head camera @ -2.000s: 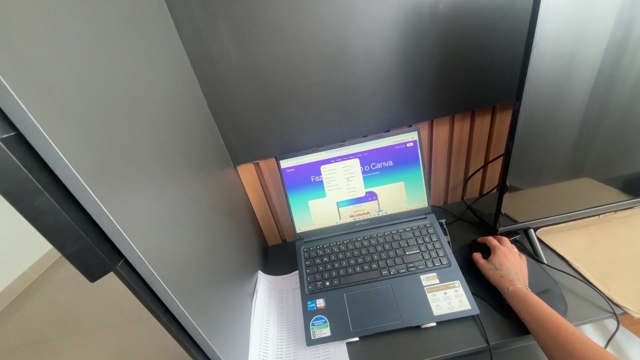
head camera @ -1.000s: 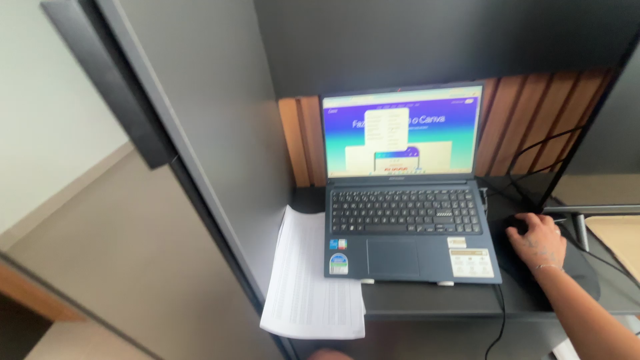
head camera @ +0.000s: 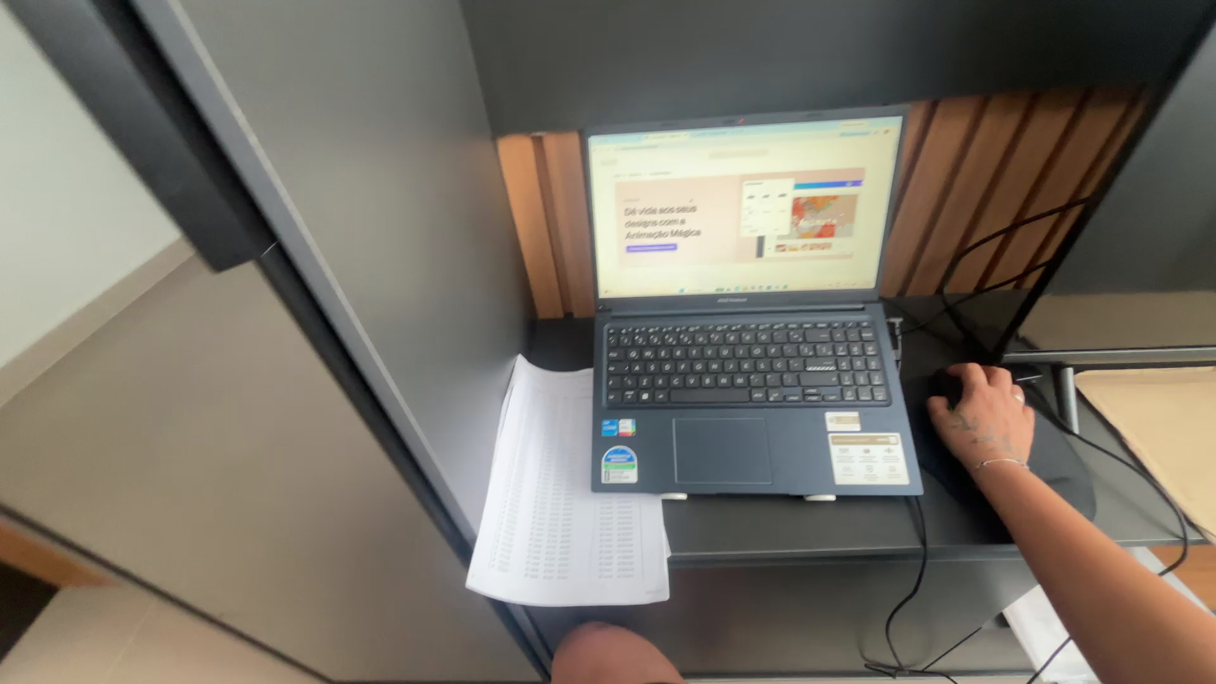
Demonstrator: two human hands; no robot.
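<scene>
My right hand [head camera: 988,418] rests over a dark computer mouse [head camera: 946,385] on a black mouse pad [head camera: 1059,470], right of the laptop. A bracelet circles its wrist and a ring shows on one finger. The open dark blue laptop [head camera: 632,532] has a lit screen [head camera: 746,209] with a web page on it. Printed sheets [head camera: 570,551] lie partly under the laptop's left side and hang past the desk's front edge. My left hand is out of view.
A dark cabinet side [head camera: 380,190] stands close on the left. A large dark screen [head camera: 1140,228] is at the right, with a tan mat [head camera: 1154,418] in front. Black cables [head camera: 921,570] hang below the desk. A knee [head camera: 613,655] shows at the bottom.
The laptop screen has changed from a purple and teal page to a pale page with a pink banner. My right hand stays at the mouse. The view has shifted.
</scene>
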